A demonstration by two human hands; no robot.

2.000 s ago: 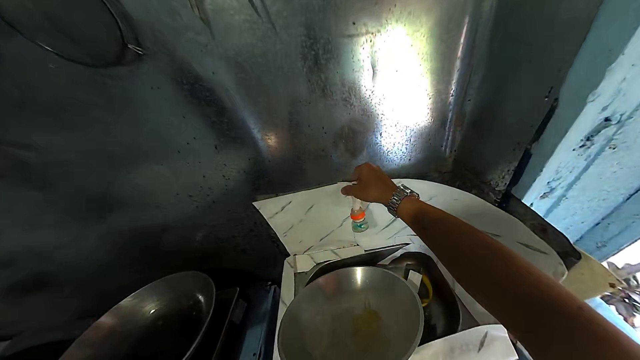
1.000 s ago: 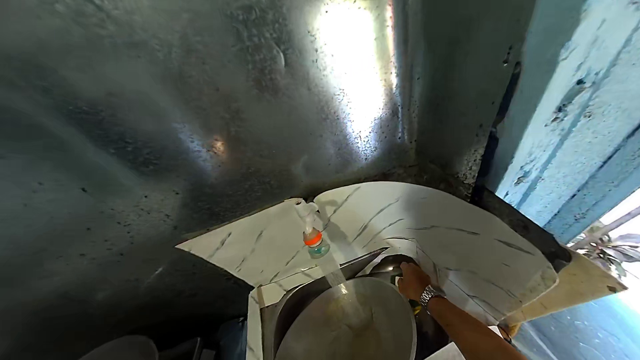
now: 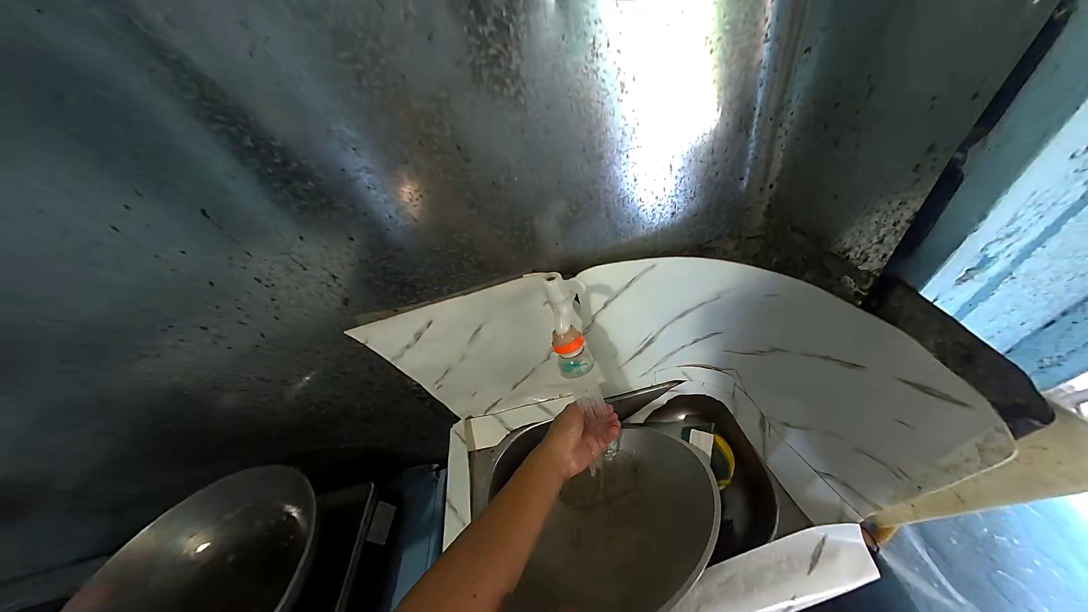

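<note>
Water runs from a white plastic tap (image 3: 561, 310) with an orange-ringed, clear shower-style nozzle (image 3: 574, 355). Under this stream my left hand (image 3: 582, 435) is turned palm up with its fingers slightly curled, holding nothing. Directly below the hand, a large round metal pan (image 3: 629, 527) sits in the sink and has some water in it. Behind the pan's right side lie a dark metal pan (image 3: 752, 493) and a yellow round item (image 3: 723, 461) beside a white and green piece. My right hand is out of view.
A marble-patterned splash sheet (image 3: 731, 340) curves around the back and right of the sink. Behind it stands a spotted metal wall (image 3: 476, 170). At lower left is a wok-like metal pan (image 3: 212, 544). A blue painted frame (image 3: 1020, 212) is at right.
Water is running from the tap, unlike two seconds ago. My right hand, with a wristwatch, went from the tap to the sink's right side and is now out of view. My left hand has come in.
</note>
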